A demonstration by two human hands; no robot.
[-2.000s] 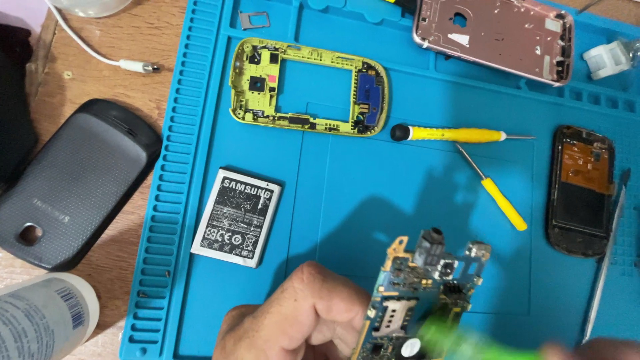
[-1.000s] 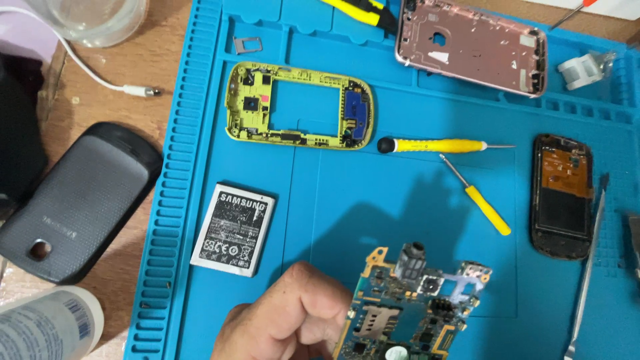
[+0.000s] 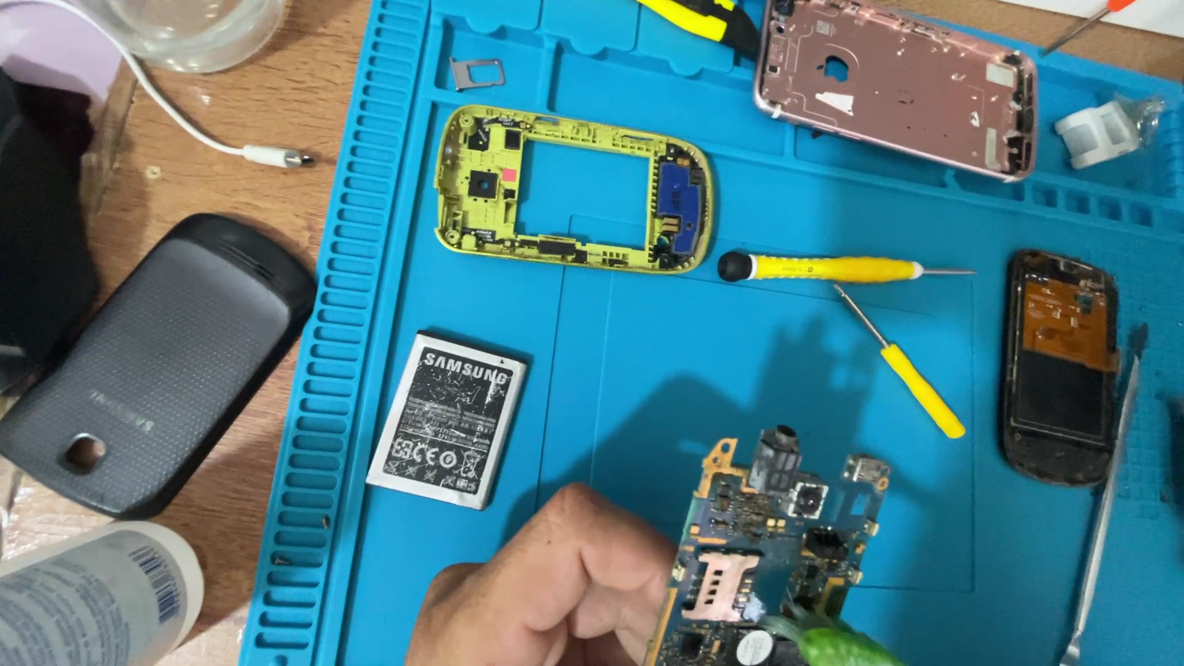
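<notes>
My left hand [image 3: 555, 583] grips a phone circuit board [image 3: 731, 527] by its left edge, low in the view, with the jack and camera module at the top. The head of a green brush [image 3: 832, 640] touches the board from the lower right; whatever holds it is out of frame. My right hand is not in view. Beyond the board lie a yellow-green phone mid-frame [image 3: 564, 252], a Samsung battery [image 3: 449, 421], a yellow precision screwdriver [image 3: 823, 268], a smaller yellow screwdriver [image 3: 923, 390] and a dark phone display assembly [image 3: 1059, 370].
A blue silicone repair mat [image 3: 305, 518] lies on the wooden table. Left of it are a black phone back cover [image 3: 166, 361], a white bottle [image 3: 102, 592] and a cable plug [image 3: 273, 155]. A pink phone housing [image 3: 888, 92] and pliers [image 3: 708, 20] lie behind; a metal spudger [image 3: 1105, 509] is at right.
Two seconds ago the green brush was over the board; one second ago it was out of view, and now it is back against the board. My left hand still holds the board.
</notes>
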